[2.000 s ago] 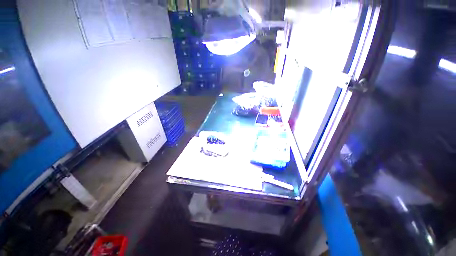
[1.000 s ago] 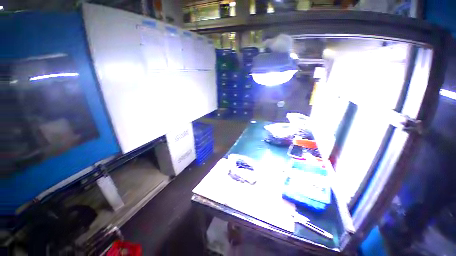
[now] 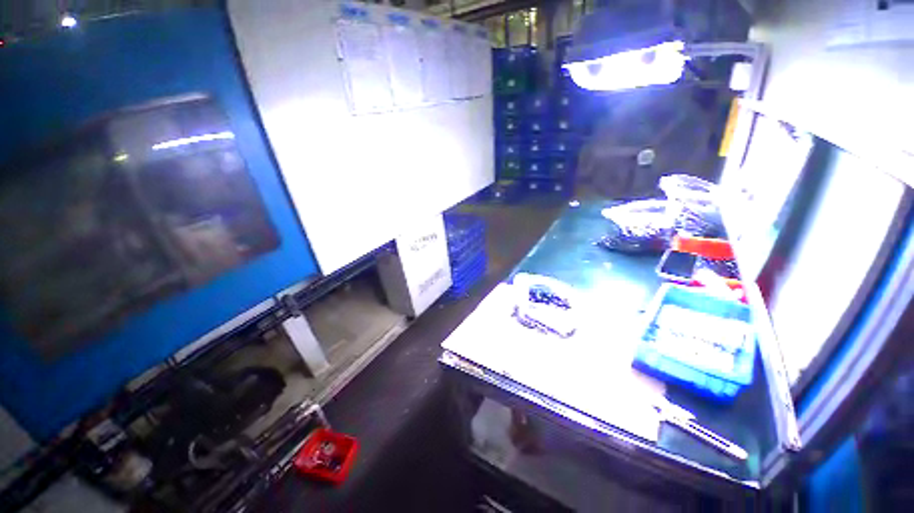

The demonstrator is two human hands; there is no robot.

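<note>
Neither of my hands is in view. A bright cardboard sheet (image 3: 576, 376) lies on the near part of the green bench (image 3: 591, 255). On it sits an opened clear plastic bag (image 3: 546, 306) with small black pieces inside. A blue bin (image 3: 697, 341) with white paper and tiny pieces in it stands at the right of the sheet. A slim pale-handled tool (image 3: 707, 436) lies near the front right corner. The glare of the lamp hides fine detail.
Fuller plastic bags (image 3: 641, 222), a red-orange bin (image 3: 704, 247) and a dark phone (image 3: 679, 265) are at the bench's far end. The lamp (image 3: 626, 68) hangs above. A red basket (image 3: 327, 457) is on the floor at left, beside the blue machine (image 3: 276, 200).
The view has turned and moved closer to the bench. The red basket now shows whole, and the bench lies further right in the picture. Nothing on the bench has visibly moved.
</note>
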